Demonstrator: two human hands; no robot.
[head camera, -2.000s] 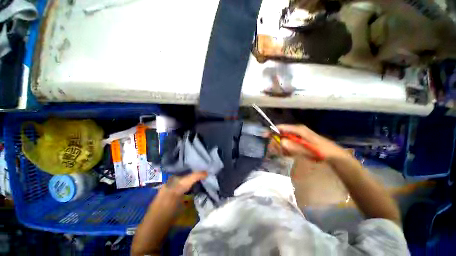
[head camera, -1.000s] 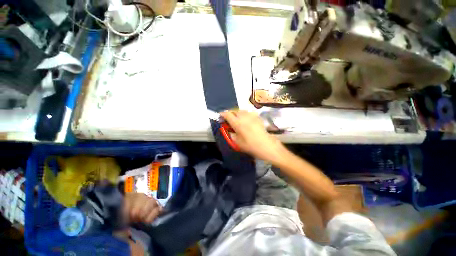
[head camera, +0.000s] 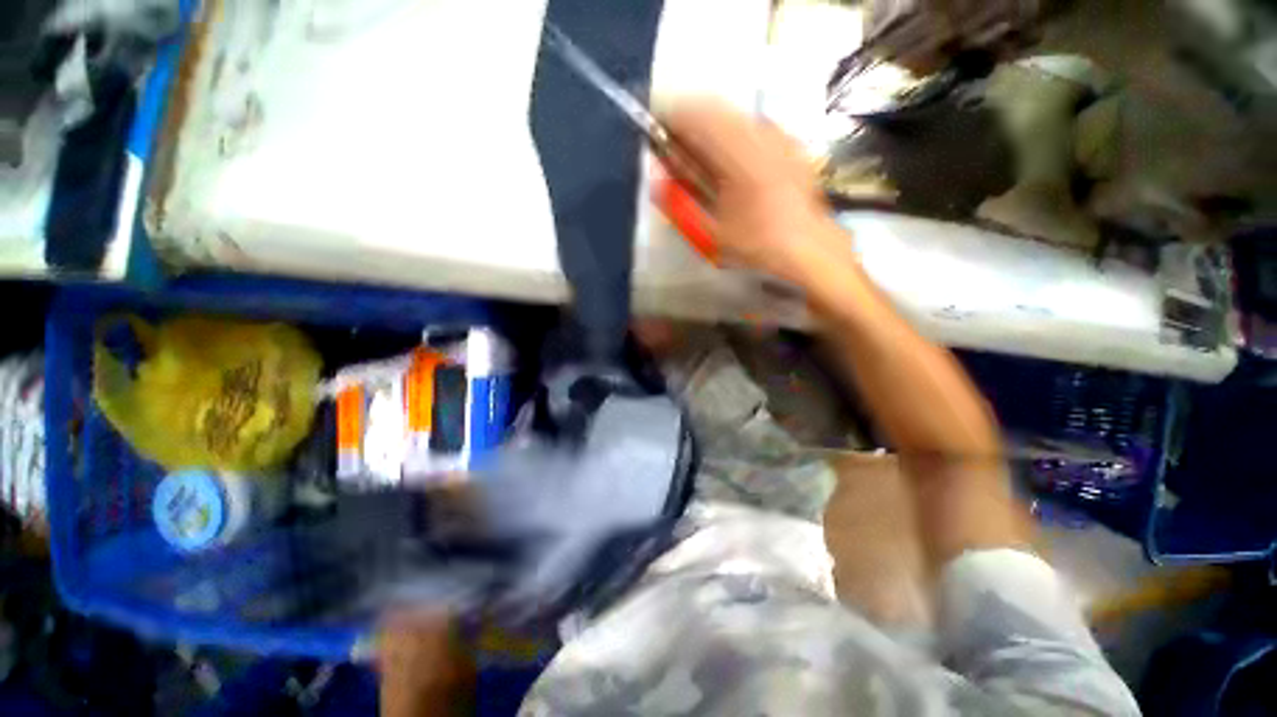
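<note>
A long dark fabric strip (head camera: 595, 154) lies across the white machine table and hangs over its front edge towards my lap. My right hand (head camera: 749, 189) is over the table beside the strip and holds scissors (head camera: 616, 95) with a red handle, the blades pointing up and left over the strip. Dark and grey cloth pieces (head camera: 616, 455) lie bunched on my lap. My left hand (head camera: 445, 518) is badly blurred and mostly hidden by dark cloth at the lower left; its grip cannot be made out.
The sewing machine (head camera: 1043, 140) stands at the upper right of the table (head camera: 350, 154). A blue basket (head camera: 84, 539) below the table holds a yellow bag (head camera: 231, 392), a round tub (head camera: 189, 507) and orange-white packets (head camera: 385, 420). A brown stool (head camera: 868, 539) is beside my legs.
My right hand has moved up and right over the table with the scissors, whose blades now show over the strip. My left hand and cloth have shifted. The camera view has also moved.
</note>
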